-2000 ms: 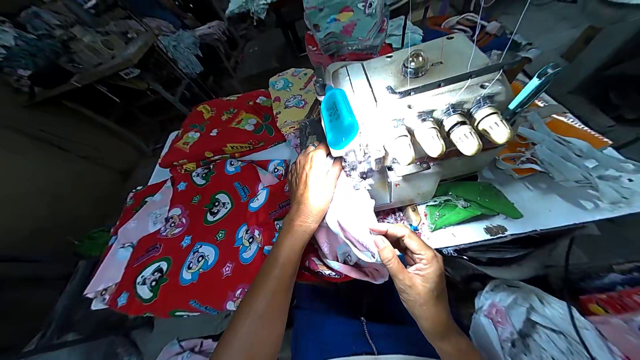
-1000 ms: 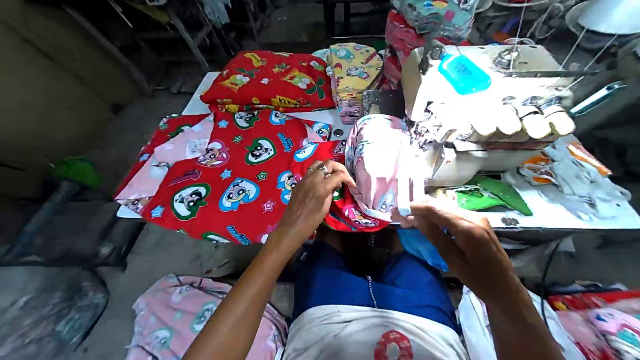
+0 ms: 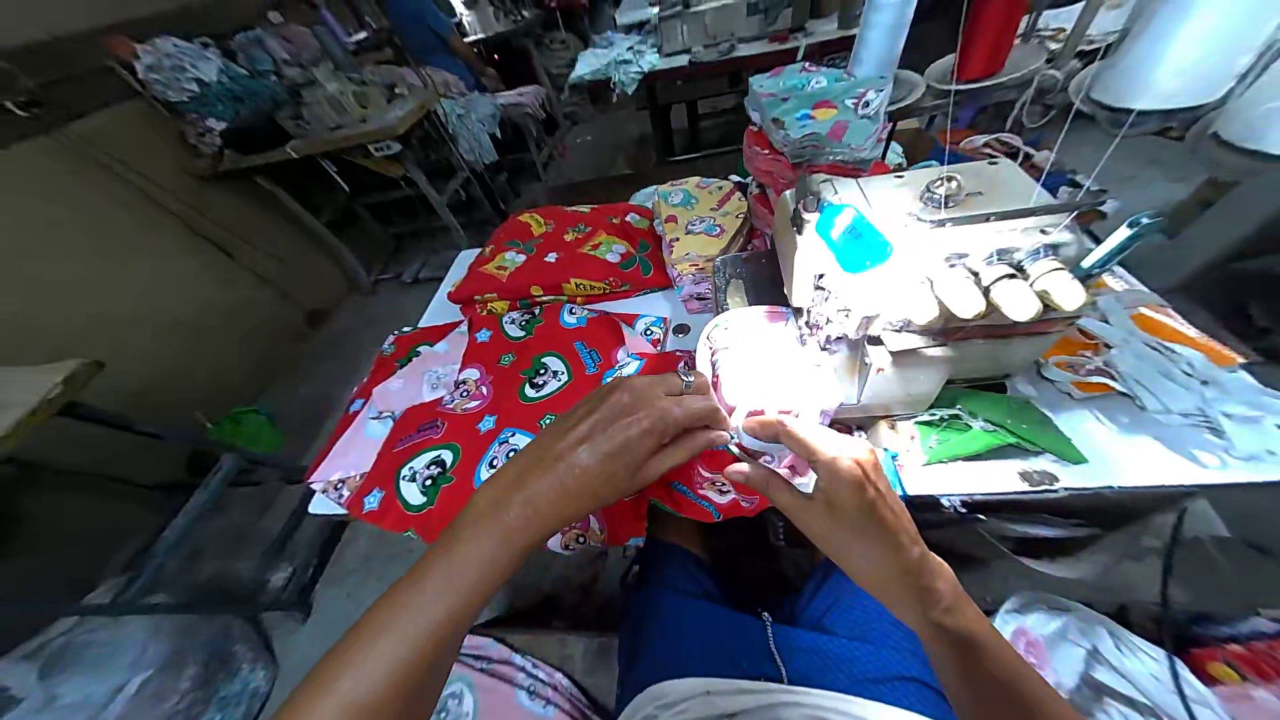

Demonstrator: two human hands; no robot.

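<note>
My left hand (image 3: 640, 430), with a ring on one finger, and my right hand (image 3: 825, 465) meet at the near edge of a pale pink printed fabric piece (image 3: 755, 350). Both hands pinch its edge between thumb and fingers; glare hides some detail. The piece lies just left of the needle area of an overlock sewing machine (image 3: 920, 250). Red cartoon-print fabric (image 3: 540, 385) spreads over the table to the left and under my left hand. A blue plastic piece (image 3: 853, 238) is on the machine's front.
Folded red fabric (image 3: 570, 250) and a yellow printed stack (image 3: 700, 225) lie behind. Green scraps (image 3: 1000, 425) and pale fabric strips (image 3: 1160, 350) are on the right. Thread cones (image 3: 990, 40) stand behind the machine. A person in blue (image 3: 430, 45) is at the back left.
My right hand has come in from the right to meet my left hand at the pink piece's near edge. The view has shifted.
</note>
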